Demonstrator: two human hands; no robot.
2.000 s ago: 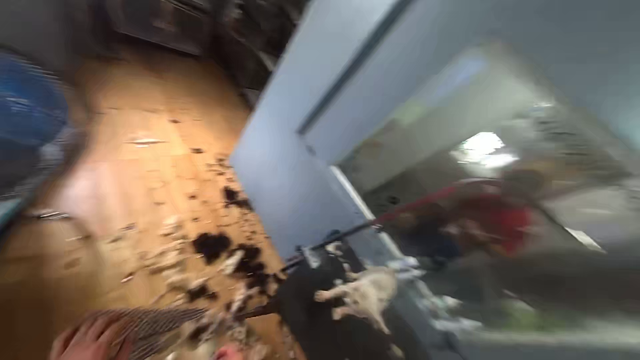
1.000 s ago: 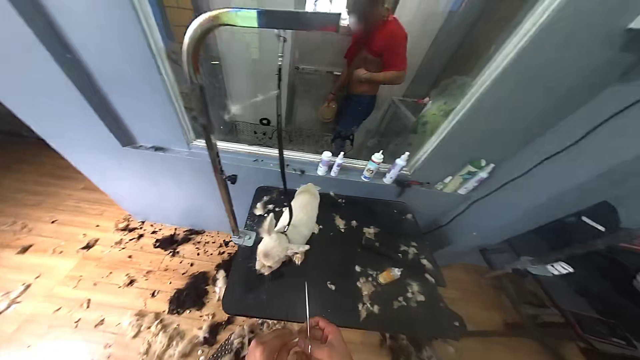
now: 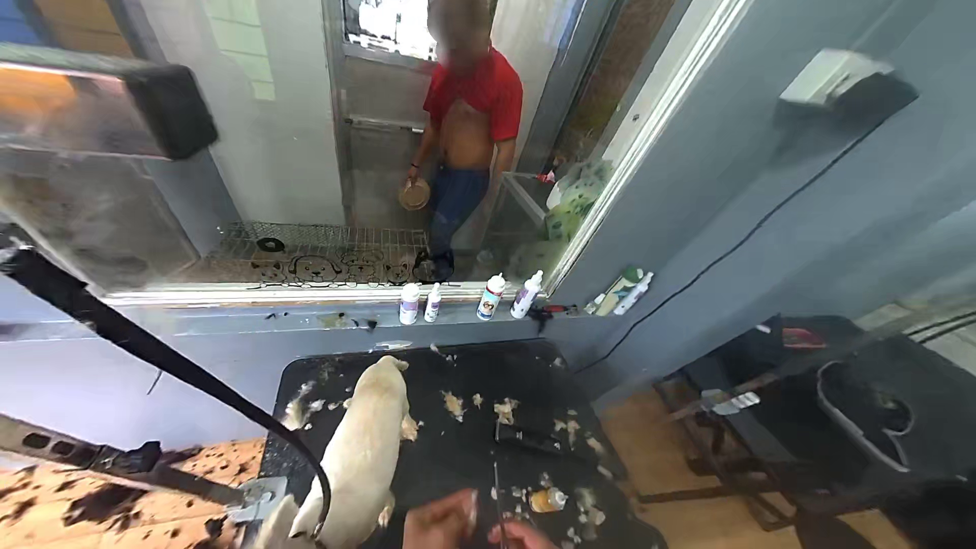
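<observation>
A small cream-coated dog (image 3: 362, 442) stands on the black grooming table (image 3: 457, 473), a black loop (image 3: 324, 496) about its neck. At the table's near edge, right of the dog, are both my hands. My right hand (image 3: 522, 534) is closed on a thin metal tool (image 3: 497, 488) that points up the table; its kind cannot be told. Close beside it, my left hand (image 3: 442, 522) is partly curled, its fingertips near something small and pale that I cannot make out. A small bottle with amber contents (image 3: 547, 500) lies right of my hands among tufts of clipped fur (image 3: 505, 412).
Several bottles (image 3: 492, 297) stand on the window ledge. A metal grooming arm (image 3: 122, 465) rises at the left, with a black strap (image 3: 168, 366). Behind the glass stands a person in red (image 3: 473, 114). Another black table (image 3: 862, 396) is at the right; dark hair litters the wooden floor.
The view has swung and come closer over the table. The dog, whose head pointed toward me at the left, now has its back toward the window more plainly. My hands remain at the near edge.
</observation>
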